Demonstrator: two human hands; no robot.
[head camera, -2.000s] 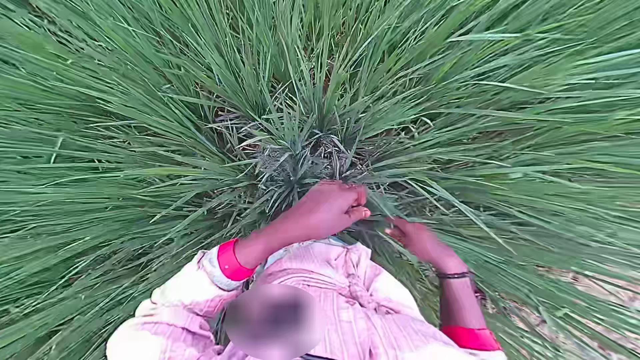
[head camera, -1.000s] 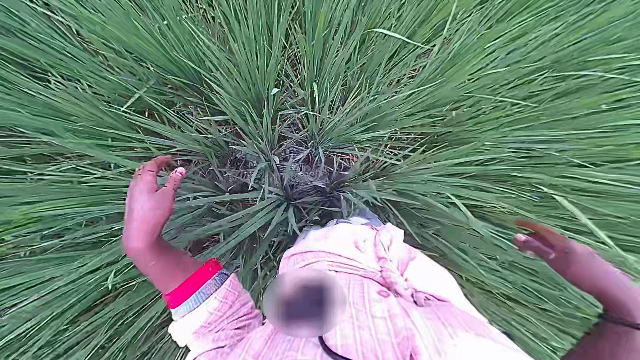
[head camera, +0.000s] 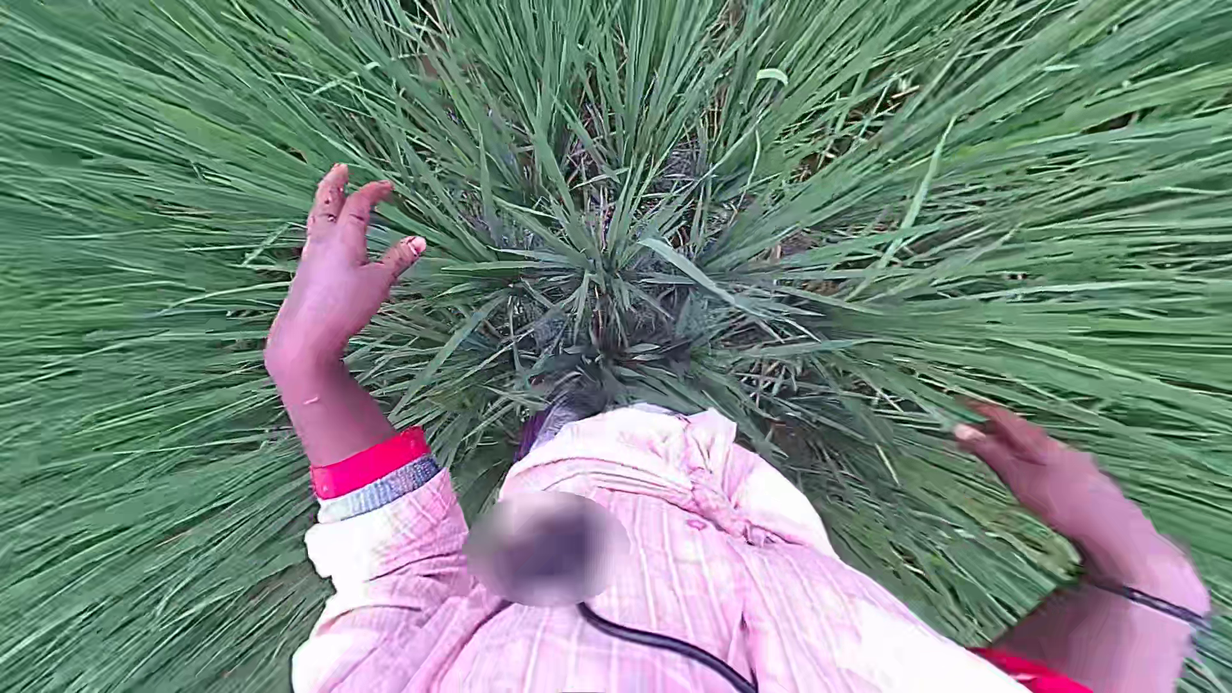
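My left hand (head camera: 332, 279) is raised at the left over the long green grass-like leaves (head camera: 173, 260), its fingers apart and nothing between them. Low on the right, my right hand (head camera: 1049, 476) hovers at the leaves with its fingers spread, and I see nothing in it. Between the hands stands a dense green clump (head camera: 606, 269), whose blades fan outward. Neither hand touches this middle clump. Whether the fingertips of my right hand brush the leaves, I cannot tell.
Tall blades surround my body on all sides. Dry, greyish plant litter (head camera: 780, 371) shows among the stems. A knotted pink striped garment (head camera: 674, 577) covers my front, with a black cord (head camera: 664, 643) lying over it.
Two seconds ago my hands were close together in front of my body; they have since moved wide apart. From one second ago, my right hand appears a little nearer the middle.
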